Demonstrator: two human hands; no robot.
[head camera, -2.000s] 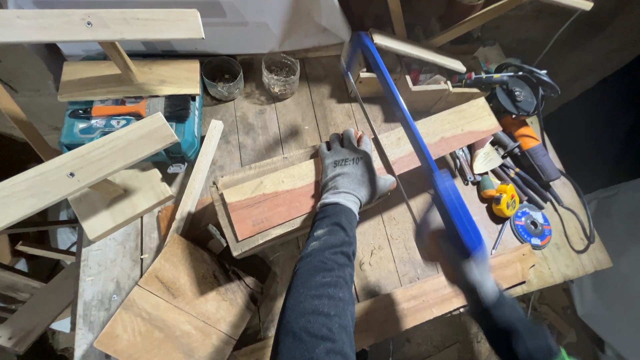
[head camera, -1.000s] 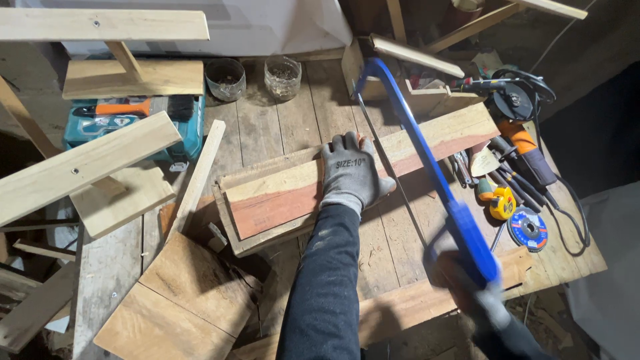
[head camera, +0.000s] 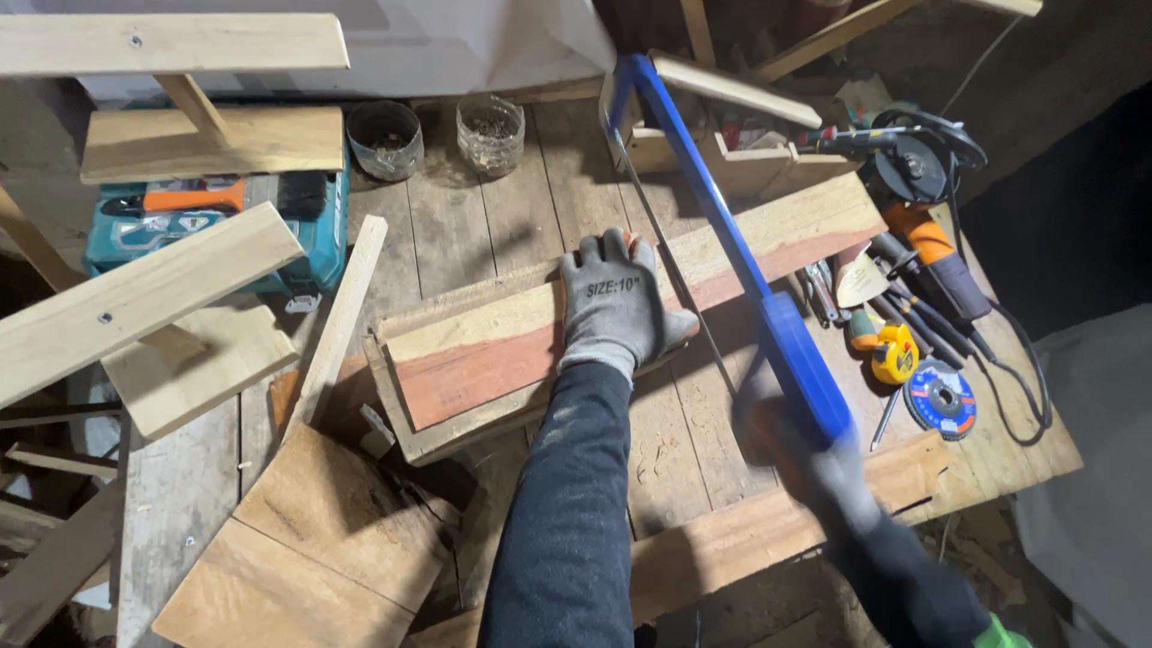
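My left hand (head camera: 614, 301), in a grey coated work glove, presses flat on a two-toned wooden board (head camera: 486, 346) that lies over a wider wooden piece on the bench. My right hand (head camera: 801, 450), gloved and blurred, grips the handle of a blue-framed hacksaw (head camera: 711, 198). The saw's thin blade crosses the board just right of my left hand. Whether the teeth have cut into the wood cannot be seen.
Right of the board lie an angle grinder (head camera: 931, 243), a yellow tape measure (head camera: 895, 354), a flap disc (head camera: 940, 399) and pliers. Two cut plastic cups (head camera: 490, 135) stand behind. At left are a teal case (head camera: 315, 238), a paintbrush (head camera: 216, 195) and wooden pieces.
The right hand and hacksaw have shifted between frames, with the saw staying across the board. My left hand has stayed on the board.
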